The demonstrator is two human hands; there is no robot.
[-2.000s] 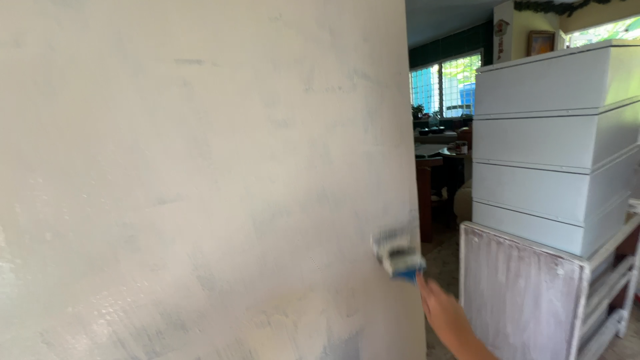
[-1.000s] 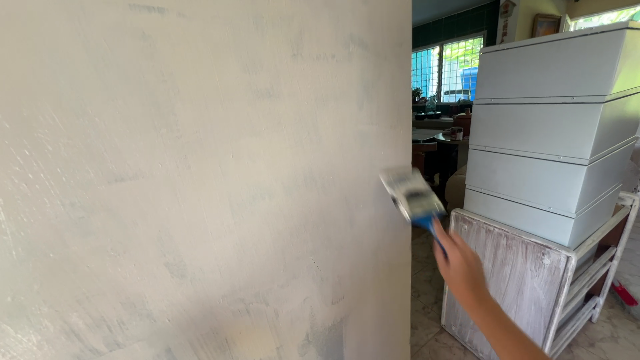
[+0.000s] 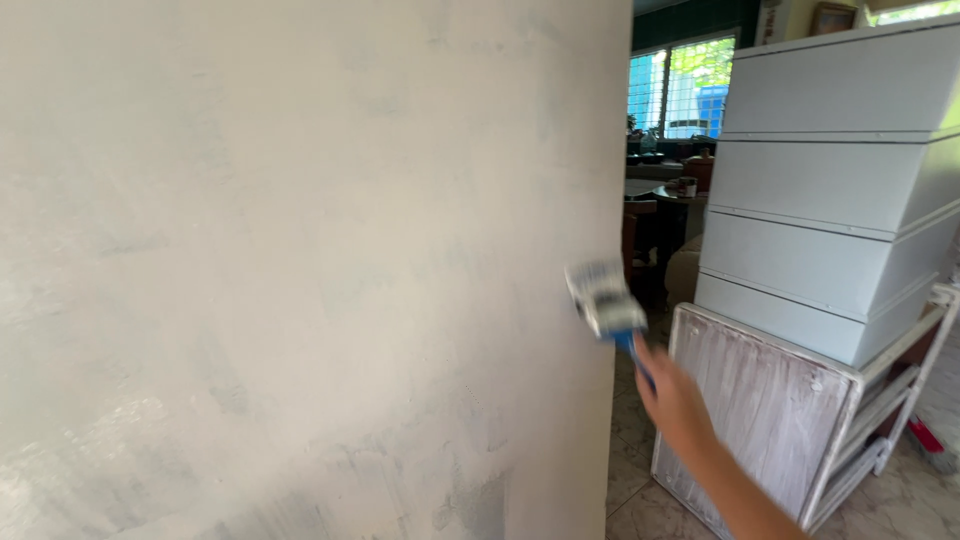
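My right hand point(image 3: 671, 401) grips the blue handle of a wide, flat paintbrush point(image 3: 606, 300), whose head is coated in off-white paint and slightly blurred. The bristles point up and left and lie at or very close to the right edge of a large upright panel point(image 3: 360, 247). Off-white paint covers the panel in streaks, with greyer patches showing through, mostly low down, and a wet shine at the lower left. My left hand is out of the frame.
Right of the panel, several stacked white drawer-like boxes point(image 3: 810, 180) rest on a white-streaked wooden frame unit point(image 3: 750, 420). A red-handled brush point(image 3: 926, 435) lies on the marbled tile floor point(image 3: 630, 472). Behind are a table point(image 3: 679, 193) and a barred window point(image 3: 682, 86).
Over the last two seconds my right hand and the paintbrush have stayed near the panel's right edge, while the brush has changed its tilt. The view has shifted slightly.
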